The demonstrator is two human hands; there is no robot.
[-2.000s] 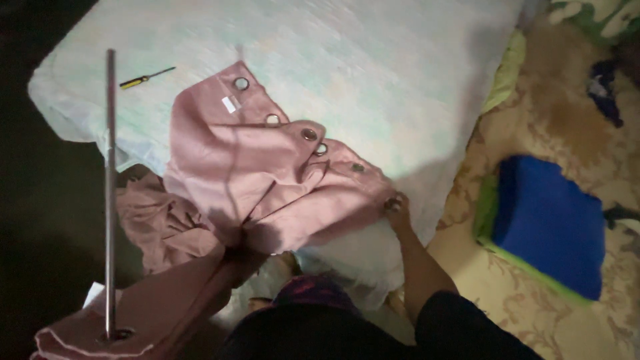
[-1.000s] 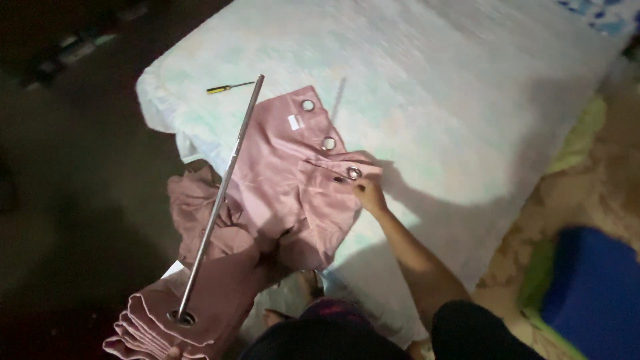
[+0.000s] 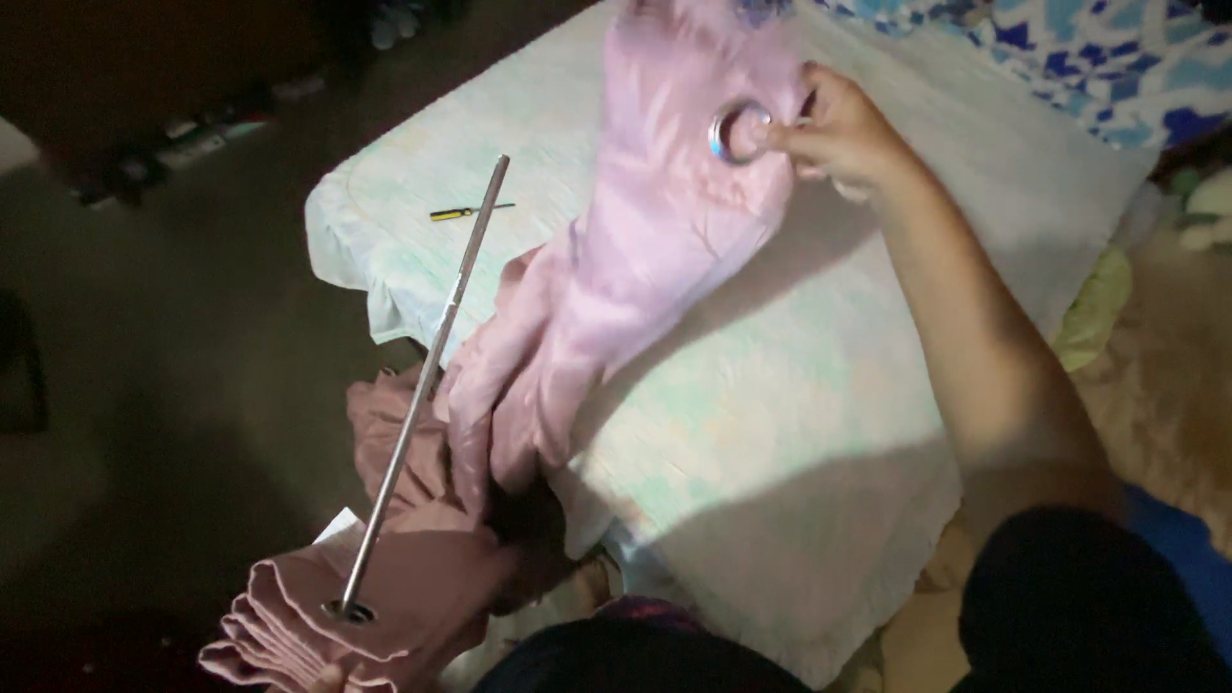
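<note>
My right hand (image 3: 833, 140) grips the edge of a pink grommet curtain (image 3: 664, 231) beside a metal grommet (image 3: 739, 132), holding that part up above the bed. At the lower left, gathered folds of the curtain are threaded on a thin metal curtain rod (image 3: 433, 371), which passes through a grommet (image 3: 348, 611). The rod slants up to the right, its upper end bare. Only a bit of my left hand (image 3: 330, 679) shows at the bottom edge, against the gathered folds; the rest is hidden.
A mattress with a pale sheet (image 3: 770, 385) fills the middle. On it lies a screwdriver with a yellow and black handle (image 3: 450, 215). Blue and white patterned fabric (image 3: 1107, 58) is at the upper right. A blue item (image 3: 1169, 549) sits at the right, partly behind my arm.
My right hand has lifted the curtain's grommet edge, which lay spread on the bed in the earlier frames, up and away from me. The rod has tilted from upright to a slant. The view has shifted.
</note>
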